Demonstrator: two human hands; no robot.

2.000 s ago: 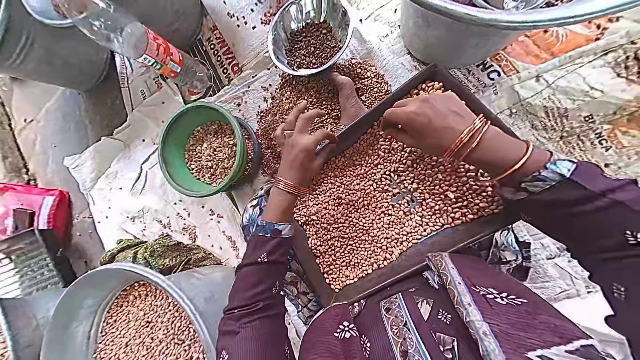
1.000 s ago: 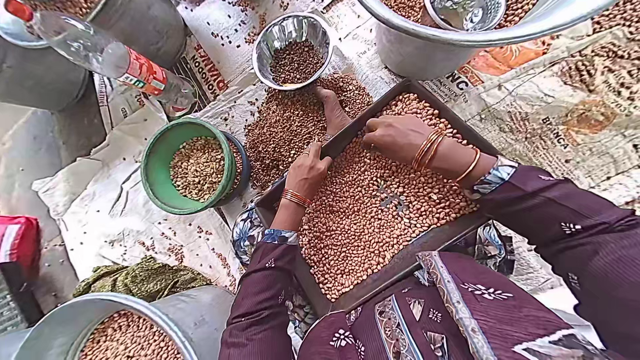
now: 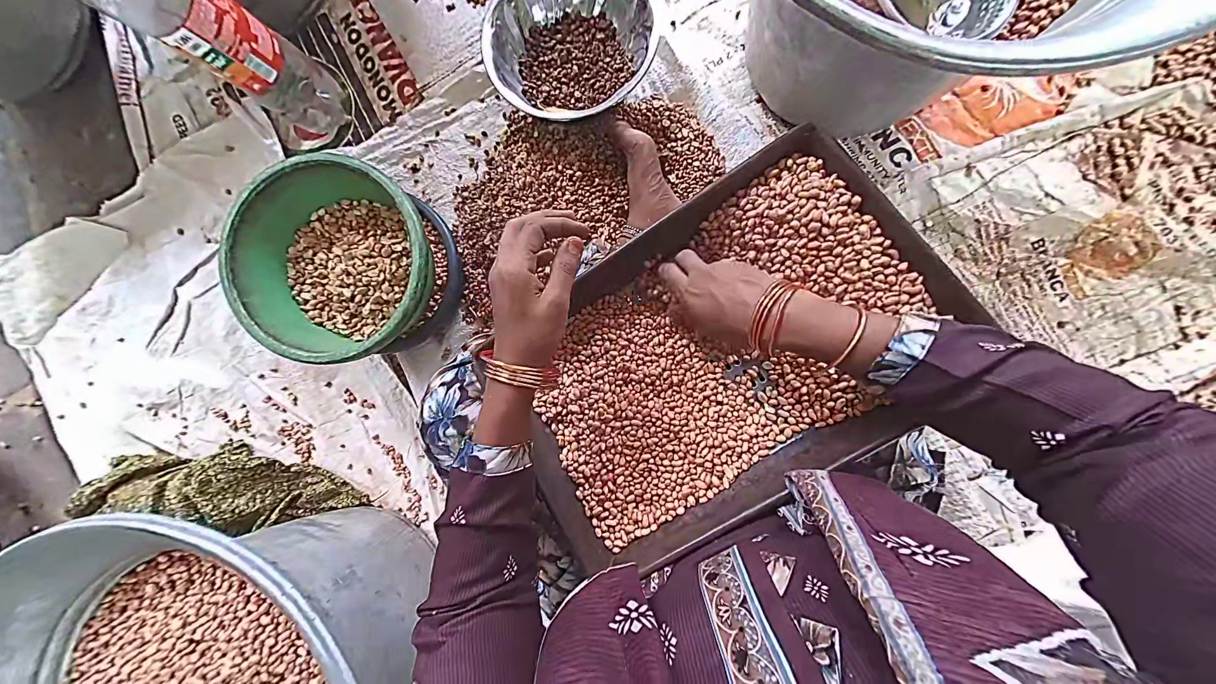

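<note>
A dark rectangular tray (image 3: 936,249) lies tilted across my lap, holding a spread of reddish-brown peanuts (image 3: 655,408). My right hand (image 3: 712,296) rests in the tray with its fingertips down among the peanuts; whether they pinch any is hidden. Over the tray's left edge my left hand (image 3: 537,285) is raised, fingers curled and apart, with nothing visible in it. Beyond the tray a heap of smaller, darker kernels (image 3: 541,180) lies on the sacking around a bare foot (image 3: 646,176). A steel bowl (image 3: 491,47) of dark kernels stands at that heap's far side.
Left of the tray is a green plastic tub (image 3: 249,256) with pale kernels, against a blue container (image 3: 451,275). A metal pot (image 3: 361,570) of peanuts stands lower left, beside a crumpled green cloth (image 3: 228,484). A plastic bottle (image 3: 304,95) lies upper left; a large metal pot (image 3: 826,71) stands upper right.
My left hand has lifted from the tray's edge, where it rested one second ago. My right hand has moved from the far edge inward among the peanuts.
</note>
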